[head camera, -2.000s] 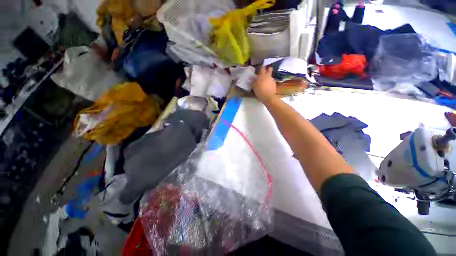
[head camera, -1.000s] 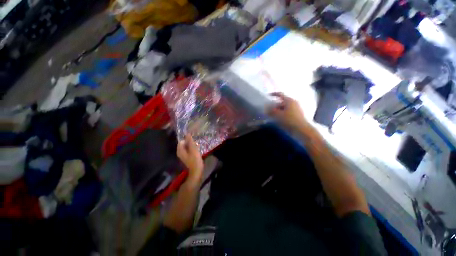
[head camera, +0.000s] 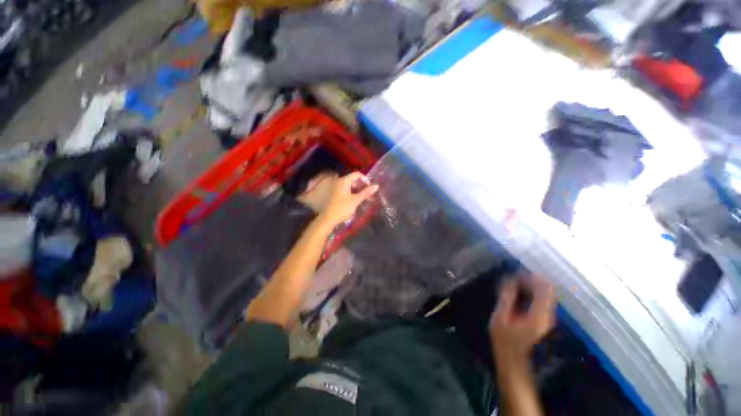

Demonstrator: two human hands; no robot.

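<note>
A clear plastic bag [head camera: 414, 213] hangs spread over my lap and against the table's near edge. It is shiny and see-through, so its far outline is hard to follow. My left hand [head camera: 351, 195] pinches the bag's upper left edge, above the red basket. My right hand [head camera: 524, 313] is blurred and low beside the table's edge, fingers curled. Whether it grips the bag's right side cannot be told. Dark grey cut pieces [head camera: 597, 150] lie in a loose pile on the white table [head camera: 479, 106].
A red plastic basket [head camera: 244, 168] stands on the floor at left with dark grey fabric [head camera: 236, 260] over its near side. Fabric heaps lie at far left and behind the basket. A black rectangle [head camera: 699, 283] and red cloth [head camera: 670, 77] lie at right.
The bag has moved right, off the basket. My left hand has moved up and right with its edge. My right hand has come down and right, nearer my body. The view has shifted slightly.
</note>
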